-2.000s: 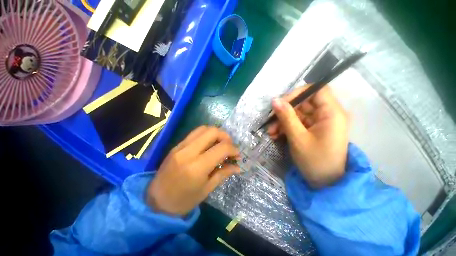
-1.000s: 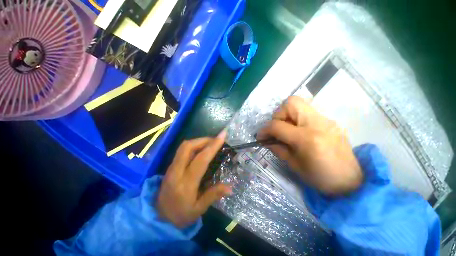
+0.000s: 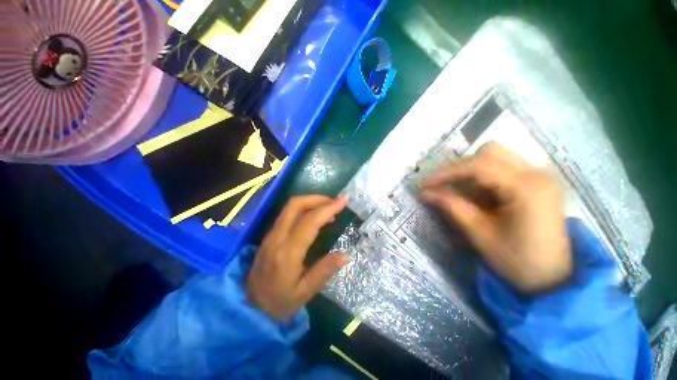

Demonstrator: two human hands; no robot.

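Observation:
A silver laptop bottom cover [image 3: 523,135] lies at a slant on crinkled clear bubble wrap [image 3: 393,312]. A band of tiny vent holes [image 3: 439,236] and a dark rectangle [image 3: 482,120] show on it. My left hand [image 3: 295,254] is at the cover's left corner, thumb and fingers apart, with nothing visible in it. My right hand [image 3: 505,215] is over the vent band, blurred, its fingertips near each other. The tweezers cannot be made out, so whether it holds them is unclear. Part of the cover is hidden under my right hand and sleeve.
A blue bin [image 3: 197,251] at left holds black liner sheets [image 3: 211,163] with yellow edges and a patterned packet [image 3: 223,70]. A pink fan [image 3: 82,82] is at the bin. A blue wrist strap [image 3: 364,74] lies right of it. Another liner sheet [image 3: 386,355] is at bottom centre.
My right hand has moved right, away from my left hand, and the tweezers seen earlier no longer show. My left fingers have spread. The bin and fan appear farther right in the view.

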